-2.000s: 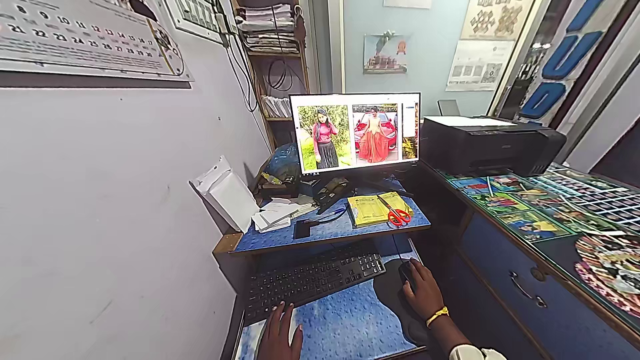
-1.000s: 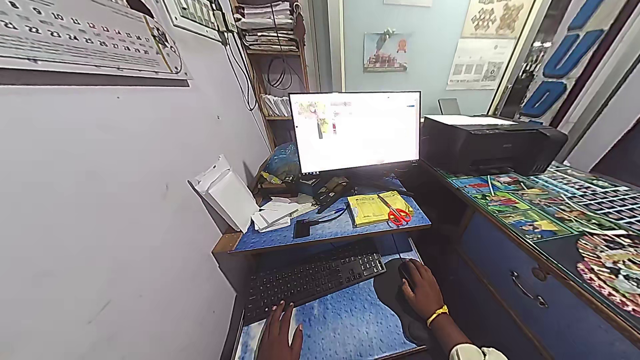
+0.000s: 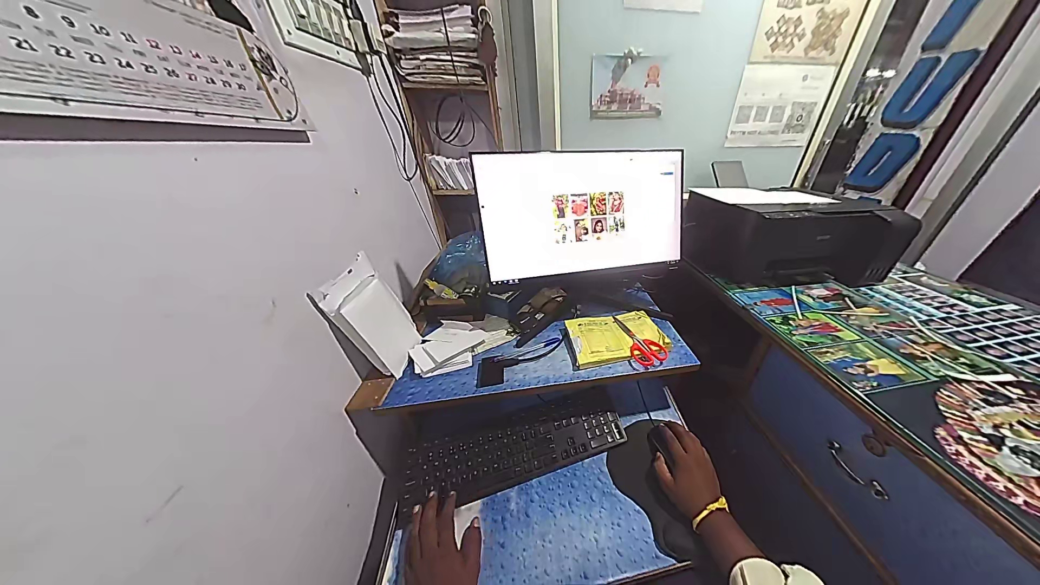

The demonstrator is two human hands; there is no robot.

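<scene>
My right hand [image 3: 689, 471] rests over a black computer mouse [image 3: 662, 441] on a dark mouse pad [image 3: 642, 483], with a yellow band at the wrist. At the lower left edge of a black keyboard [image 3: 520, 443], my left hand [image 3: 443, 540] lies with its fingers apart, the fingertips at the front keys, holding nothing. Both are on a blue pull-out tray [image 3: 561, 520]. On the shelf above, a monitor [image 3: 581, 260] shows a small grid of pictures on a white page.
Red-handled scissors [image 3: 648, 351] lie on a yellow pad [image 3: 597, 341]. White papers [image 3: 445, 345] and a white box [image 3: 378, 321] are left of them. A black printer [image 3: 800, 236] stands on the right counter [image 3: 902, 406]. A wall flanks the left side.
The monitor has gone from two large pictures, through a mostly white page, to a small grid of pictures. Both hands have stayed in about the same places.
</scene>
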